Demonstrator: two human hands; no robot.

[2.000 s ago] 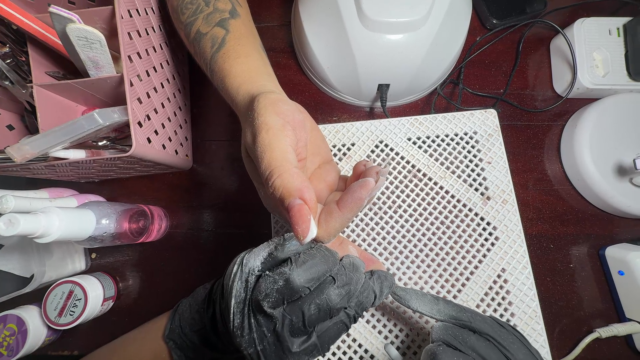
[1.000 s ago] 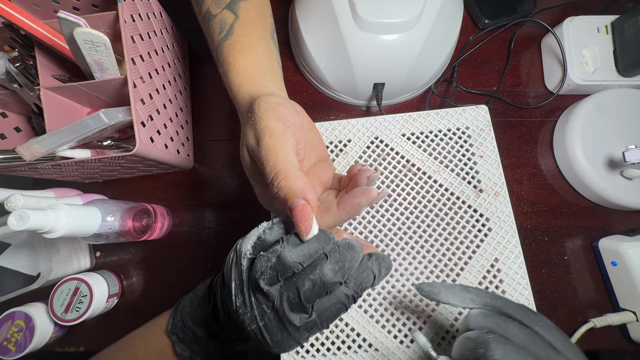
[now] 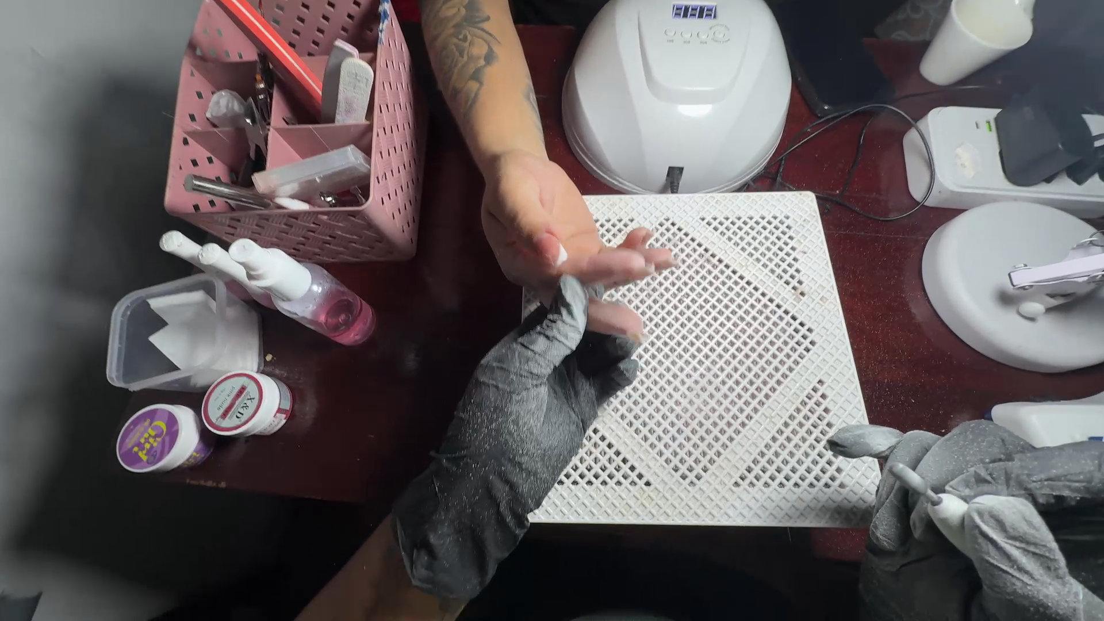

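My left hand (image 3: 517, 431), in a dusty black glove, touches the underside of another person's hand (image 3: 552, 216), its thumb and fingers about one of that hand's fingers. The other hand lies palm up, with a white nail tip on its thumb. At the lower right my gloved right hand (image 3: 983, 509) holds an electric nail drill (image 3: 950, 517), whose grey bit points up and left. Beneath the joined hands lies a white lattice-topped nail dust collector (image 3: 742, 362).
Behind the grille stands a white nail lamp (image 3: 677, 95). A pink basket (image 3: 397, 172) of tools, spray bottles (image 3: 302, 289), a plastic box (image 3: 129, 345) and jars (image 3: 246, 404) are at left. A power strip (image 3: 957, 164), cables and a round white base (image 3: 992, 285) are at right.
My left hand has loosened from its closed grip and now shows an extended thumb. My right hand has moved away from the other hands, to the right. The view has shifted and shows more of the table.
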